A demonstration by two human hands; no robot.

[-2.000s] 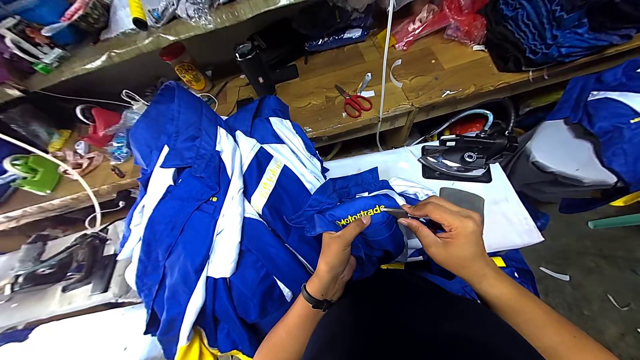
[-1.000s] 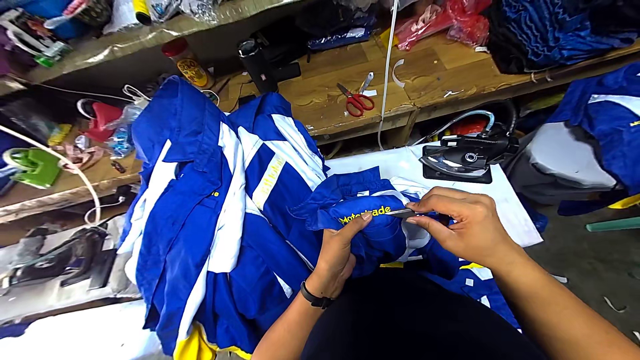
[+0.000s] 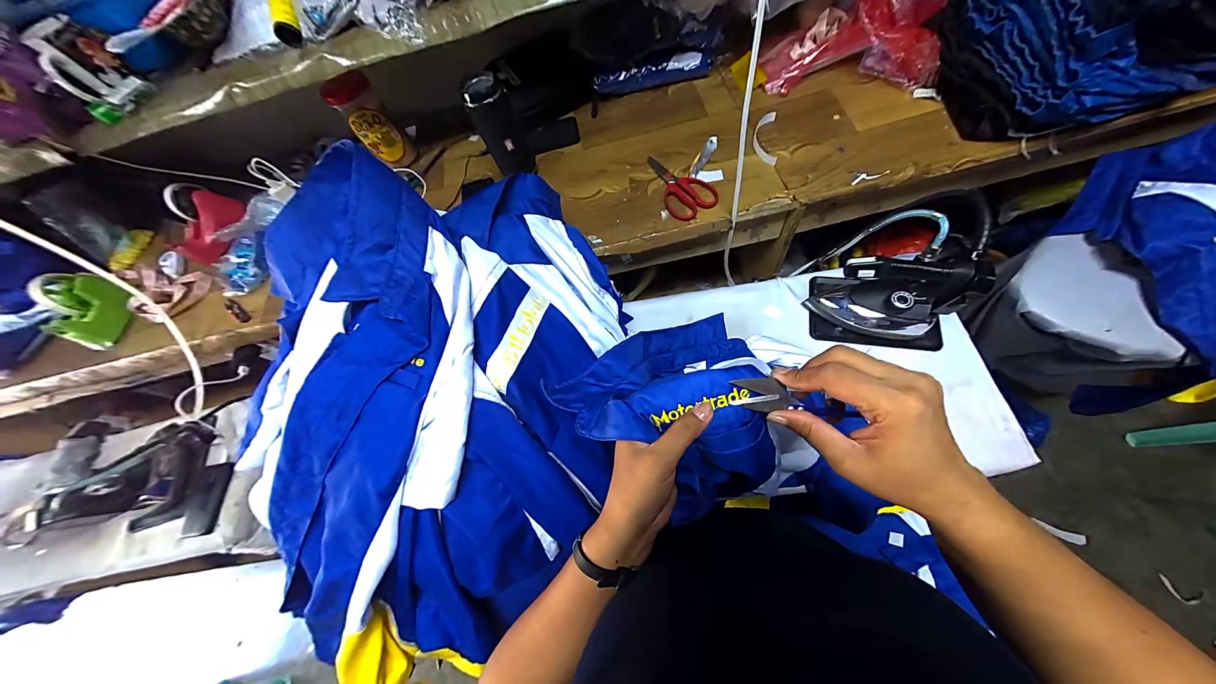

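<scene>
My left hand [image 3: 655, 475], a black band on its wrist, holds a blue and white garment [image 3: 684, 380] with its thumb beside yellow embroidered lettering. Small thread snips [image 3: 755, 395] are pinched between the thumb and fingers of my right hand [image 3: 874, 418]. Their blades lie spread over the right end of the lettering. More blue and white garments [image 3: 380, 380] with yellow trim are heaped to the left of my hands.
An iron [image 3: 888, 304] rests on a black pad on the white board [image 3: 997, 408]. Beyond it, a wooden shelf [image 3: 608, 161] carries red-handled scissors [image 3: 686, 194], a black cylinder [image 3: 496, 123] and a red-lidded jar [image 3: 370, 119]. A white cord [image 3: 744, 142] hangs down in front.
The snips' blades, close together a second ago, are now spread apart over the lettering. My left hand still holds the garment in about the same place.
</scene>
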